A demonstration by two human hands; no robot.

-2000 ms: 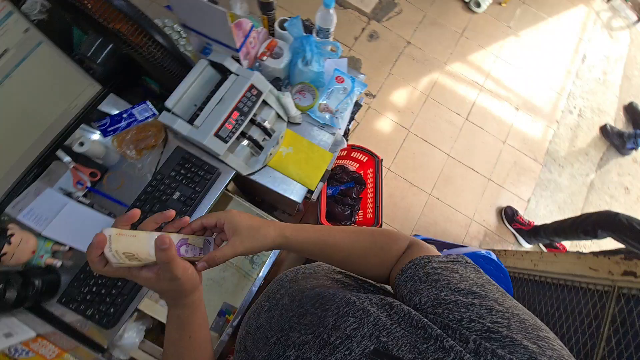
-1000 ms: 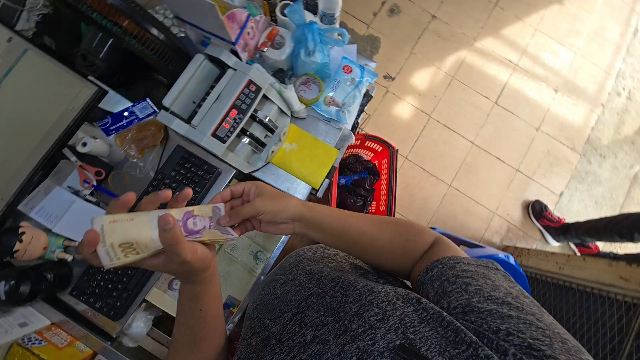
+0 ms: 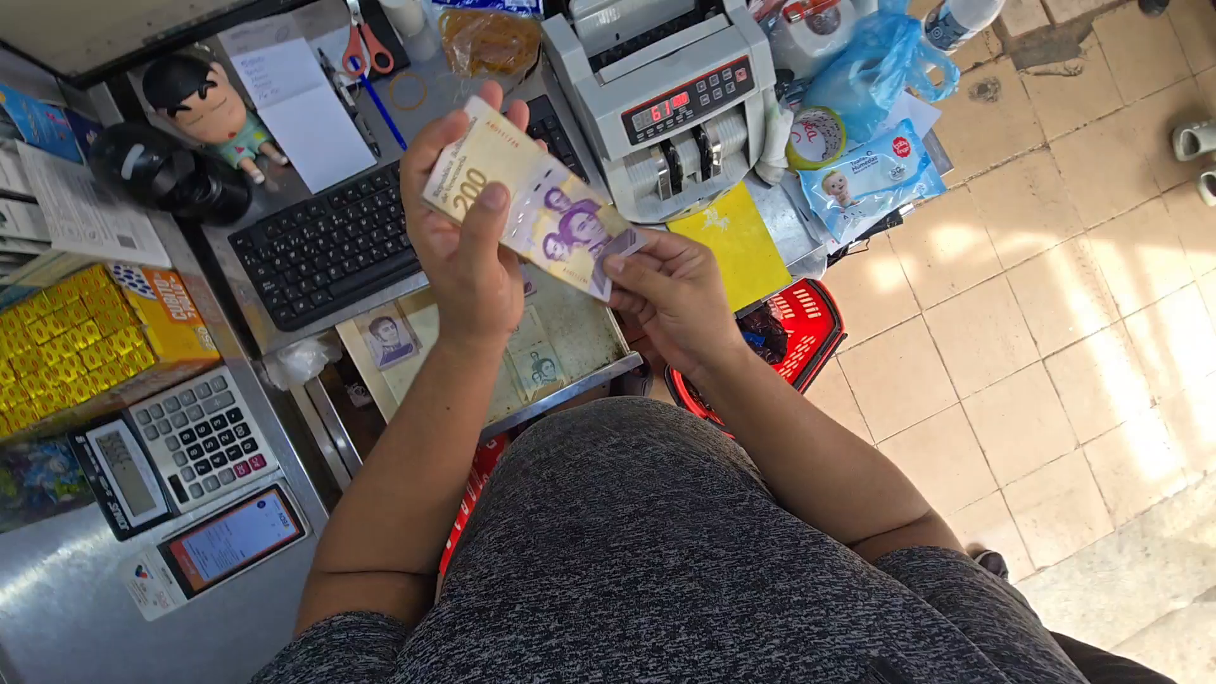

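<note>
A stack of banknotes (image 3: pixel 541 204) marked 200 lies across my left hand (image 3: pixel 465 237), whose thumb presses on its face and whose fingers wrap behind it. My right hand (image 3: pixel 670 290) pinches the purple lower right end of the notes between thumb and fingers. Behind the hands stands a grey banknote counting machine (image 3: pixel 665 114) with red lit digits. Below the hands is an open cash drawer (image 3: pixel 570 361) with a few banknotes lying flat in it. How many notes the stack holds cannot be told.
A black keyboard (image 3: pixel 328 247), scissors (image 3: pixel 369 43), a toy figure (image 3: pixel 214 114), a calculator (image 3: pixel 204 437) and a phone (image 3: pixel 233 540) lie on the left. A yellow pad (image 3: pixel 731 242), wet wipes (image 3: pixel 869 180) and a blue bag (image 3: pixel 860 81) are right of the machine, above a red basket (image 3: pixel 812 332).
The view has shifted left, bringing in the calculator and phone. The stack of notes is now tilted down to the right, with my right hand still at its end.
</note>
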